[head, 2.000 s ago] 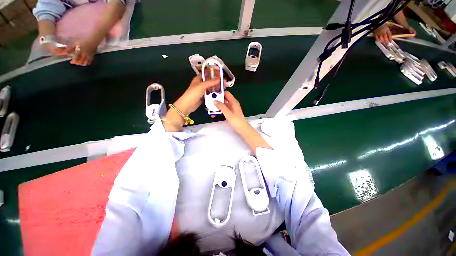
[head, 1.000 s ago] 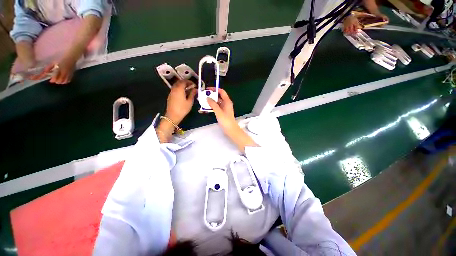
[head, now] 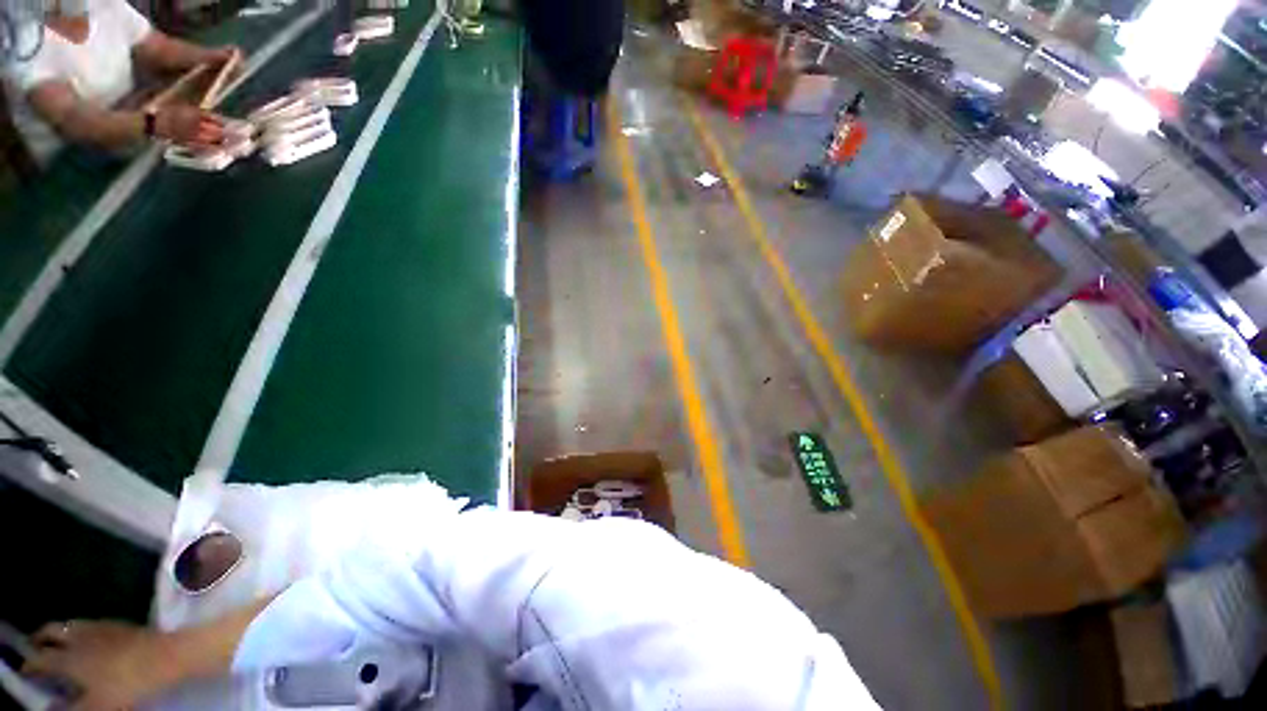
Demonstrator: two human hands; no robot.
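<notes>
My right hand [head: 100, 664] is at the lower left, blurred, with its fingers near the picture's edge. A blurred pale shape [head: 20, 670] lies at the fingers; I cannot tell whether it is held. My left hand is out of the picture. A white loop-shaped housing [head: 411, 675] lies at the bottom below my right sleeve, partly cut off. The white work cloth [head: 327, 521] lies over the bench edge, with a small round container or roll [head: 209, 558] at its corner.
Green bench top [head: 403, 292] and conveyor belt [head: 167, 264], with a pale rail [head: 285, 299] between. A person [head: 84, 84] sits at upper left by several housings [head: 295, 128]. A parts box [head: 653, 479] on the floor holds white pieces. Cartons [head: 945, 285] stand beyond the yellow-lined aisle.
The view has swung far to the right, showing floor and cartons. My left hand and the housing held up over the belt have left the picture; my right hand is now at the lower left.
</notes>
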